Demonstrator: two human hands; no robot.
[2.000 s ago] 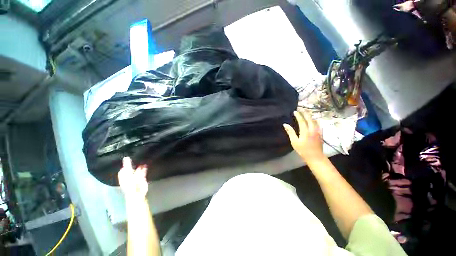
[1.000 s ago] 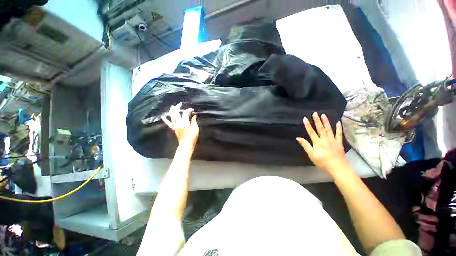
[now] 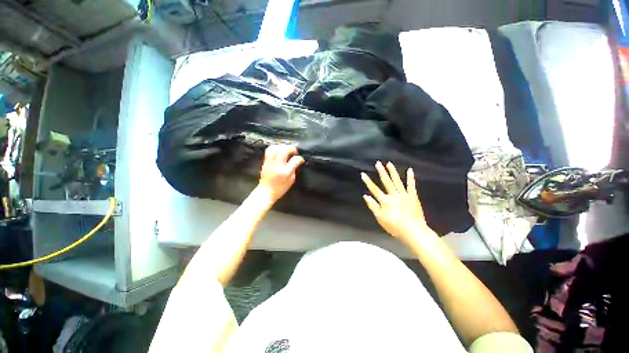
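Note:
A large black garment (image 3: 331, 138) lies across the white padded table, with shiny wrinkled lining towards the left and back and a bunched part at the back. My left hand (image 3: 281, 169) is at the middle of the garment, fingers curled at a ridge of the cloth; it seems to pinch the cloth there. My right hand (image 3: 396, 203) lies flat on the front right part of the garment, fingers spread. Whatever is under the garment is hidden.
The steam iron (image 3: 552, 193) is parked at the right on a crumpled pale cloth (image 3: 500, 200). A blue box (image 3: 278, 21) stands at the back. Grey shelving (image 3: 127, 172) with a yellow hose (image 3: 69, 256) is at the left. A dark and pinkish garment pile (image 3: 572, 296) is at the lower right.
My left hand has moved right along the garment and its fingers have curled in at the cloth. My right hand has moved left, still spread. The garment's left part has shifted slightly.

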